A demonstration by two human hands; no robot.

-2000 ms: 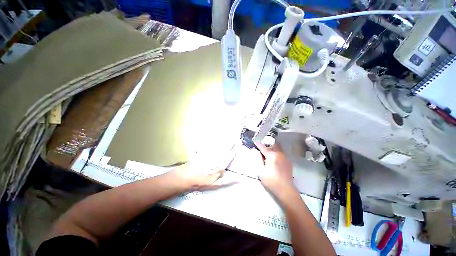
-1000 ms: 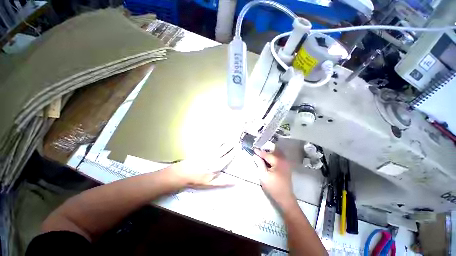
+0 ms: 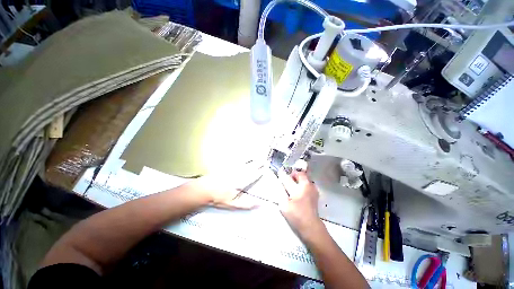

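Observation:
A flat khaki garment panel (image 3: 180, 118) lies on the white machine table, its right part washed out by lamp glare. My left hand (image 3: 225, 192) lies flat at the panel's near right edge, fingers towards the needle area; glare hides what is under it. My right hand (image 3: 297, 195) is beside the presser foot (image 3: 277, 159), thumb and fingers bent close together. Whether it holds snips or fabric cannot be told. The white sewing machine (image 3: 389, 135) stands at right, with the lit LED lamp (image 3: 260, 84) above the panel.
A thick khaki stack (image 3: 84, 68) lies on brown taped cardboard (image 3: 96, 141) at left. A yellow and black tool (image 3: 386, 226), a metal ruler (image 3: 370, 248) and red-blue scissors (image 3: 429, 272) lie lower right. A control panel (image 3: 479, 56) and spiral notebook (image 3: 493, 107) are upper right.
My right hand has shifted slightly left and its fingers have moved at the presser foot. My left hand stays nearly in place. The panel's far edge sits slightly more to the left.

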